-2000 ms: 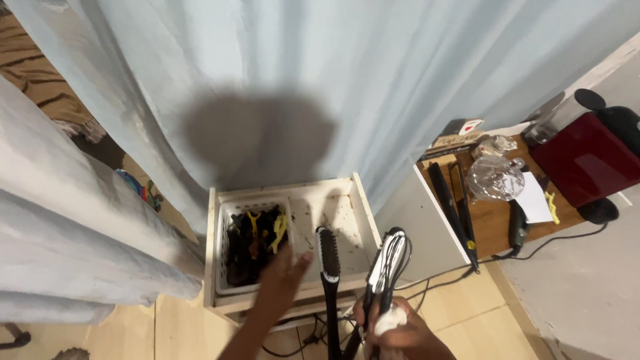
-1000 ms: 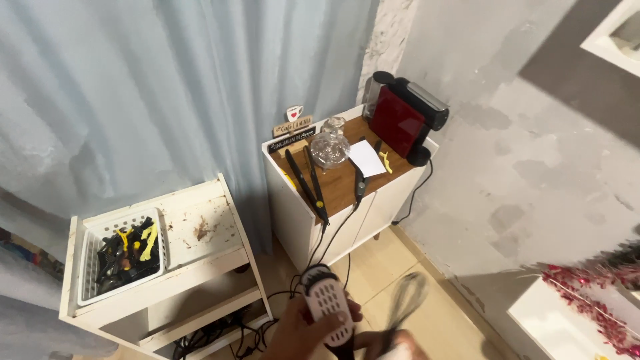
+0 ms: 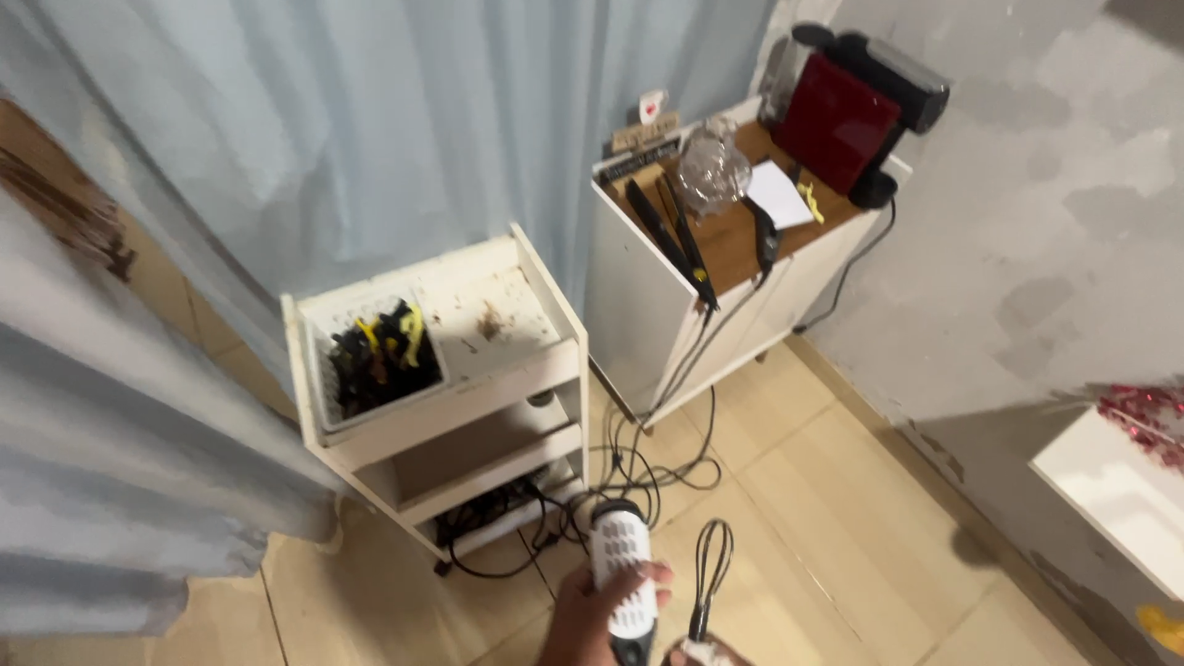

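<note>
At the bottom centre my left hand (image 3: pixel 606 606) is closed around a white hair-tool head with rows of slots (image 3: pixel 625 564), its rounded black end pointing up and away. Just right of it, at the lower edge, my right hand (image 3: pixel 708 653) grips a looped black cord (image 3: pixel 710 578); something pale shows between its fingers, too little to name. Ahead to the left, a white plastic basket (image 3: pixel 435 393) full of dark and yellow clips (image 3: pixel 379 356) sits in the top tray of a white trolley (image 3: pixel 546 287).
A white cabinet (image 3: pixel 638 314) with a wooden top holds hair straighteners (image 3: pixel 664 231), a glass container (image 3: pixel 714 171), paper (image 3: pixel 780 194) and a red-and-black coffee machine (image 3: pixel 837 120). Tangled cables (image 3: pixel 638 472) lie on the tiled floor. Blue curtains (image 3: pixel 277 139) hang behind; a white surface (image 3: pixel 1119 490) juts in at right.
The left hand was open over the basket two seconds ago and now holds the slotted white tool. The right hand then held a bundled white tool and cord. The view has swung right.
</note>
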